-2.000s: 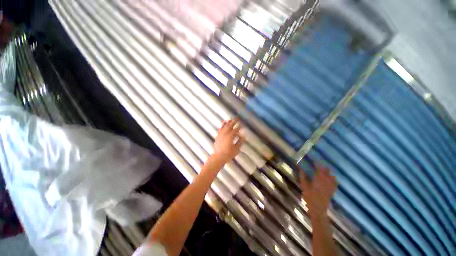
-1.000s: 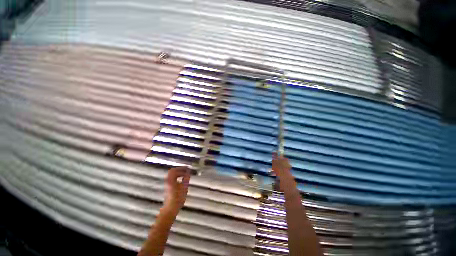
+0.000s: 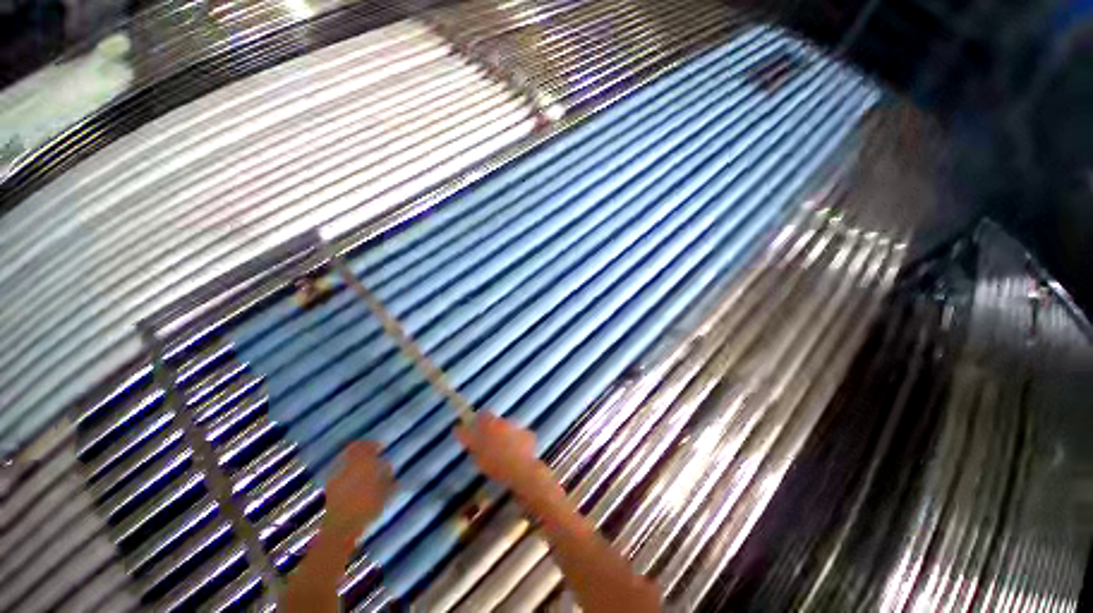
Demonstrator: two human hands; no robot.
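Note:
A thin rectangular metal frame [image 3: 408,345] lies over the left end of a light blue sheet [image 3: 599,228], which is ribbed by the bars beneath. My right hand [image 3: 501,449] has its fingers closed around the near end of the frame's right bar. My left hand [image 3: 360,481] is over the blue sheet's near left part, between the frame's two long bars. It is blurred, and its fingertips and any grip cannot be made out. The frame's left bar crosses bare shiny metal bars. Its near end is hidden behind my left forearm.
A white ribbed sheet [image 3: 276,156] lies along the far left side. A pale pinkish ribbed area [image 3: 60,527] is at the lower left. Small fittings [image 3: 314,287] sit at the blue sheet's edges. Bare polished bars [image 3: 695,467] run along the near right side. The far right is dark.
The view has turned towards the blue sheet's far right end. My left hand has moved from beside the frame's left near corner to over the blue sheet. My right hand stays at the right bar.

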